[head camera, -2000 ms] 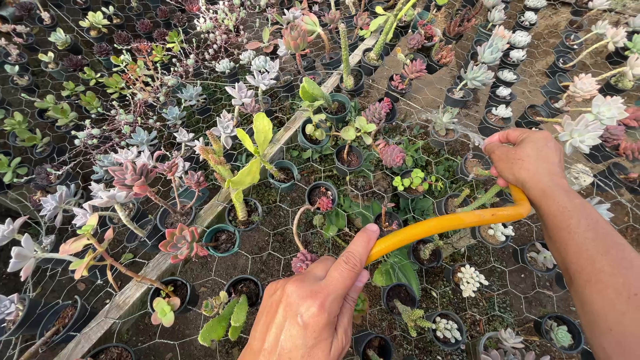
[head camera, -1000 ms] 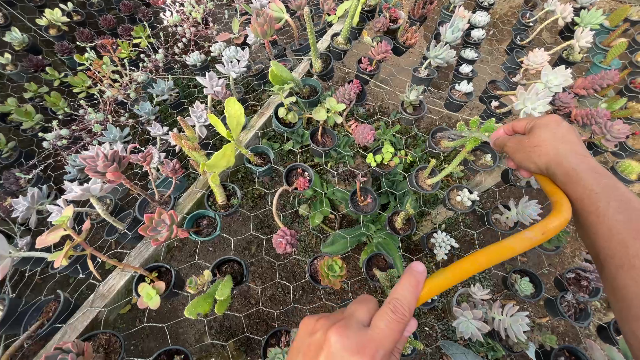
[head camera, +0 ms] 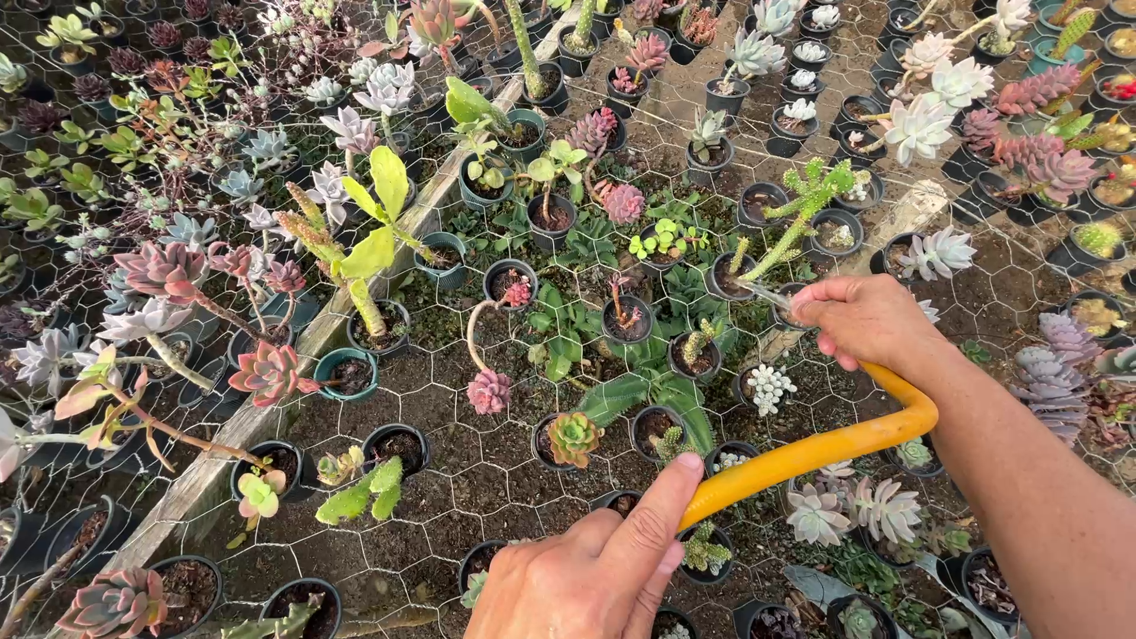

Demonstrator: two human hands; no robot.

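My left hand [head camera: 590,568] grips a yellow hose [head camera: 799,461] at the bottom centre, its index finger lying along it. The hose bends up to my right hand [head camera: 865,319], which is closed on its end. A thin spray of water [head camera: 765,291] seems to leave that hand toward a black pot [head camera: 729,277]. Above the spray leans a bumpy green cactus [head camera: 785,248]. The hose end itself is hidden by my fingers. Below and left of the hand are a pot with a reddish plant [head camera: 627,318] and a cluster of white rosettes [head camera: 769,389].
Hexagonal wire mesh [head camera: 497,444] spreads beneath and around many small potted succulents. A wooden beam [head camera: 213,479] runs diagonally at the left, and another piece of wood [head camera: 910,213] lies at the right. Long-stemmed rosettes [head camera: 271,373] lean over the mesh at the left.
The view has shifted over the plants. My right hand, at the cactus's upper part a second ago, is now lower, beside the pots near its base. Both hands still hold the hose.
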